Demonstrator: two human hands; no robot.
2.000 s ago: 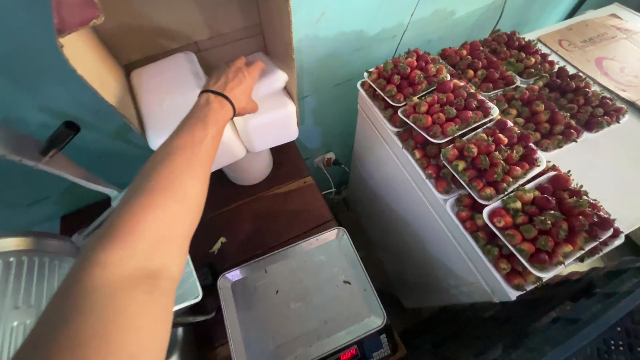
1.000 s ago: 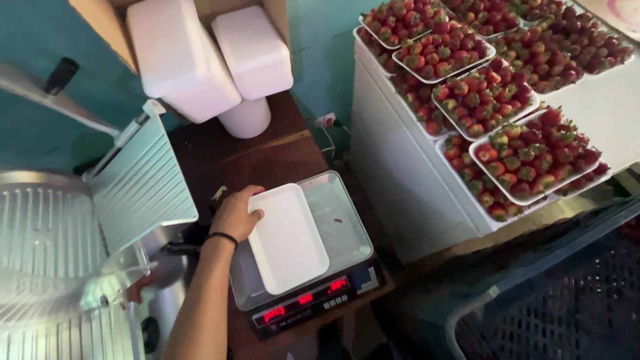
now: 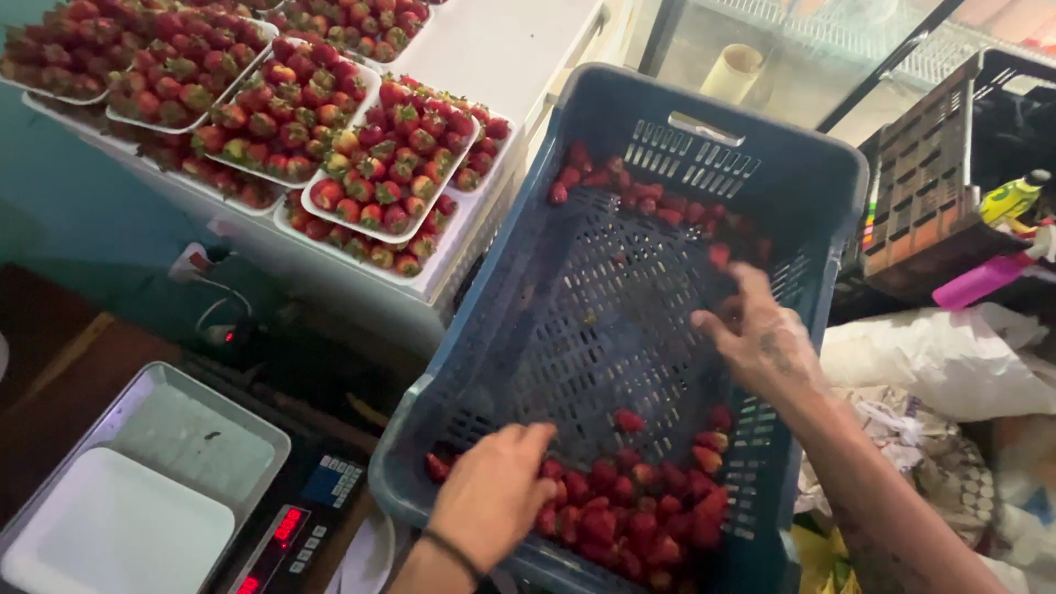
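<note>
A deep blue plastic crate (image 3: 610, 330) with a slotted floor holds loose strawberries (image 3: 627, 516) heaped at its near end and a thinner row along its far end. My left hand (image 3: 499, 487), with a dark band at the wrist, is over the near left part of the crate beside the heap; whether its fingers hold a berry cannot be told. Over the right side of the crate, my right hand (image 3: 755, 330) has thumb and fingers apart, with nothing seen between them, near the far berries. On the pan of a digital scale (image 3: 198, 421) lies an empty white foam tray (image 3: 120, 528).
White trays full of strawberries (image 3: 392, 165) stand stacked on a white chest (image 3: 528, 41) at the upper left. A dark crate (image 3: 924, 181) with bottles stands at the right, above white sacks (image 3: 940, 355). A plug with a cord (image 3: 194, 260) is at the wall.
The view has swung right to the crate. My left hand has let go of the white foam tray, which it held over the scale one second ago. My right hand has come into view.
</note>
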